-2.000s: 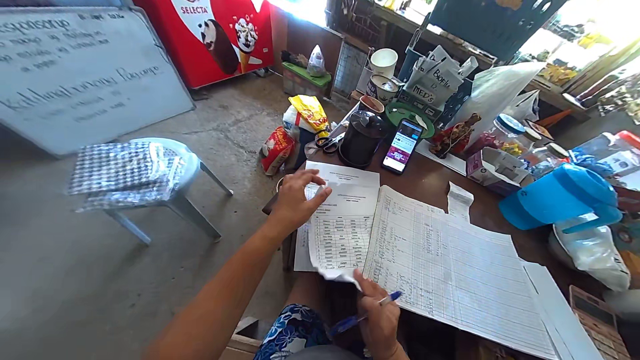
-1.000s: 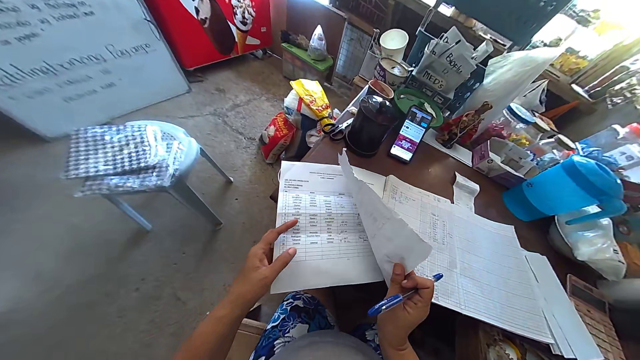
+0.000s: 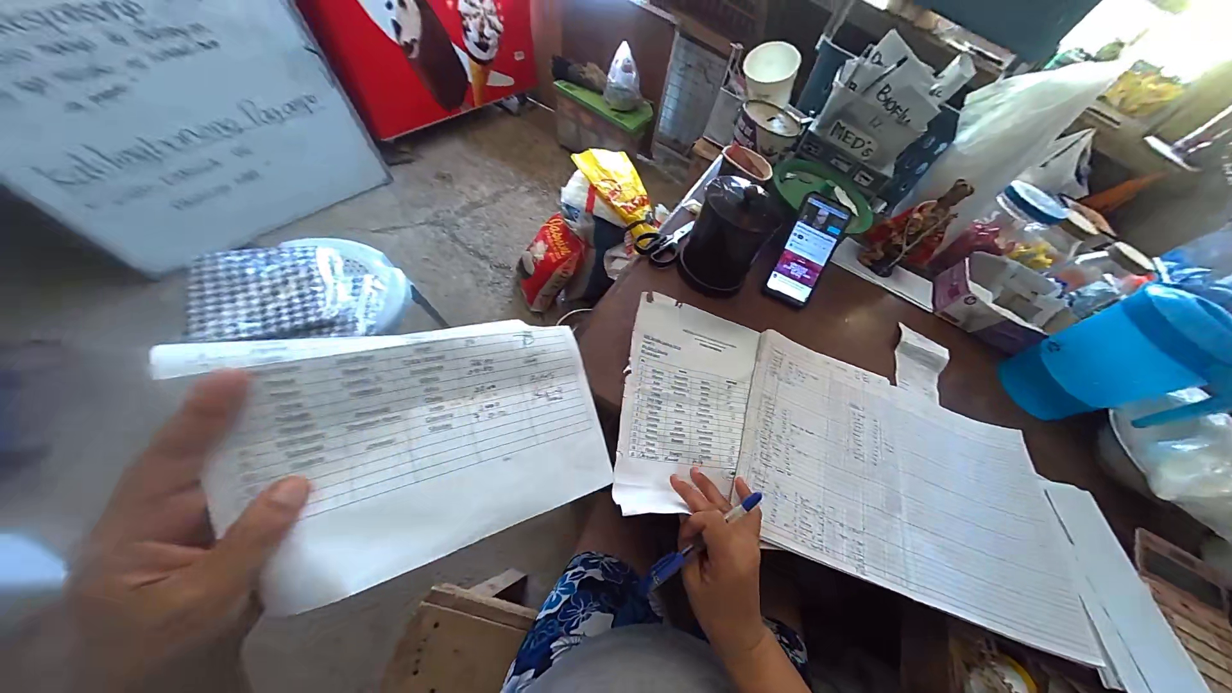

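My left hand, partly blurred, holds a printed paper sheet with a table on it, lifted off the table at the left. The sheet's top edge is bent over. My right hand grips a blue ballpoint pen, its fingertips at the lower edge of another printed sheet. That sheet lies on the brown table, against the left side of an open ruled ledger with handwritten entries. A small slip of paper lies beyond the ledger.
On the table stand a black lidded canister, a lit smartphone, scissors, a blue pitcher, a small carton and jars. A calculator is at the right edge. A plastic stool stands on the floor at left.
My left hand has moved left with a printed sheet, which lay over the table edge a second ago. Another printed sheet now shows beside the ledger. My right hand has let go of the paper it was lifting.
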